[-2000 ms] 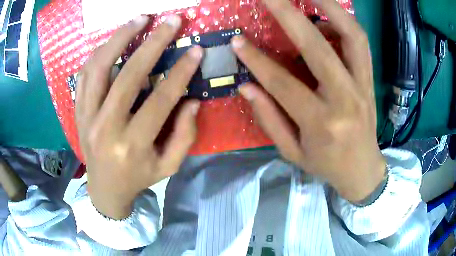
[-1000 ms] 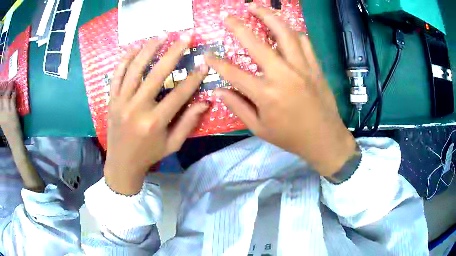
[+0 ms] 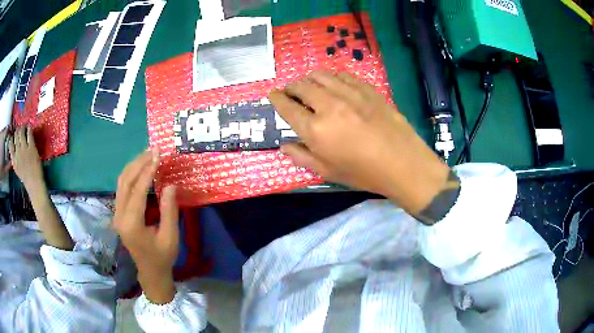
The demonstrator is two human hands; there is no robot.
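A long dark circuit board (image 3: 228,127) with silver and pale parts lies flat on the red bubble wrap (image 3: 215,179). My right hand (image 3: 345,130) is over the board's right end, fingers bent and fingertips at that end; whether it grips the board or anything else cannot be told. My left hand (image 3: 148,224) is off the board, below the wrap's lower left edge, fingers apart and empty. A white sheet with a grey patch (image 3: 234,55) lies at the wrap's upper part. Several small black pads (image 3: 345,42) lie at its upper right.
A black electric screwdriver (image 3: 430,71) and cables lie at right, beside a green box (image 3: 492,29). A black slab with a white label (image 3: 544,110) is far right. A strip of black stickers (image 3: 124,62) lies left. A neighbour's hand (image 3: 26,153) rests near another red wrap.
My left hand has moved off the board, down and left. My right hand stays at the board's right end with its fingers more bent. The view has shifted, showing the pads and green box.
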